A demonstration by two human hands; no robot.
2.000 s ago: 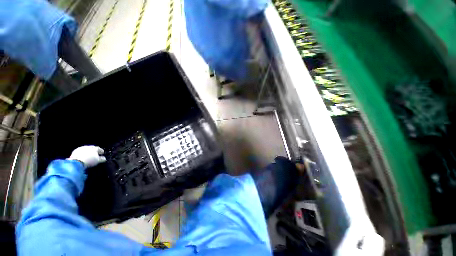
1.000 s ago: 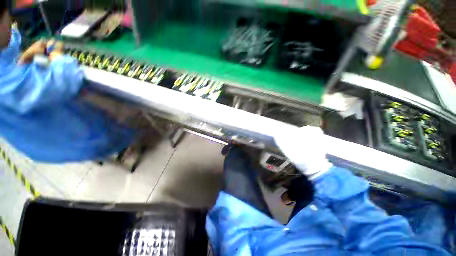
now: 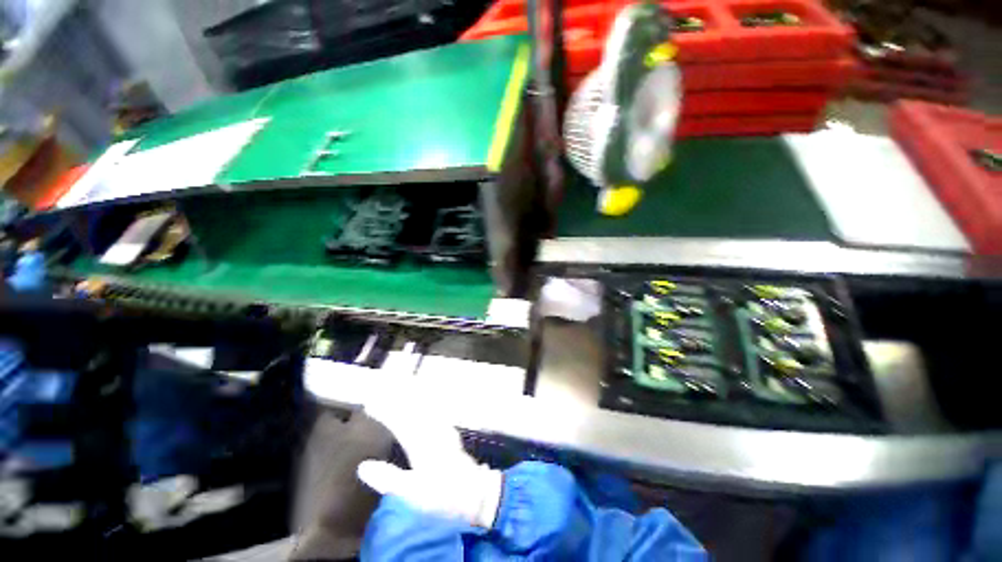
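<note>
A black frame with openings, looking like an empty solder pallet [image 3: 269,439], stands large and blurred at the left, close to me; blue cloth shows through it. My right hand [image 3: 434,467], white-gloved, is at the front rail just right of this frame, thumb apart from the fingers, with nothing seen in it. My left hand is not in view. Another black pallet [image 3: 731,404] lies on the line at the right, with two green boards [image 3: 672,340] bearing yellow and black parts side by side in it.
Pale metal rails [image 3: 703,445] run across the front. A green shelf [image 3: 385,115] holds two black bins of grey-green brackets [image 3: 374,225]. A small fan [image 3: 626,110], red trays [image 3: 758,66] and a white sheet [image 3: 874,187] are behind the line. Part of a person shows far left.
The view has swung right and up from the black tote to the line. The black frame has come into view at left. My right hand appears further left in view.
</note>
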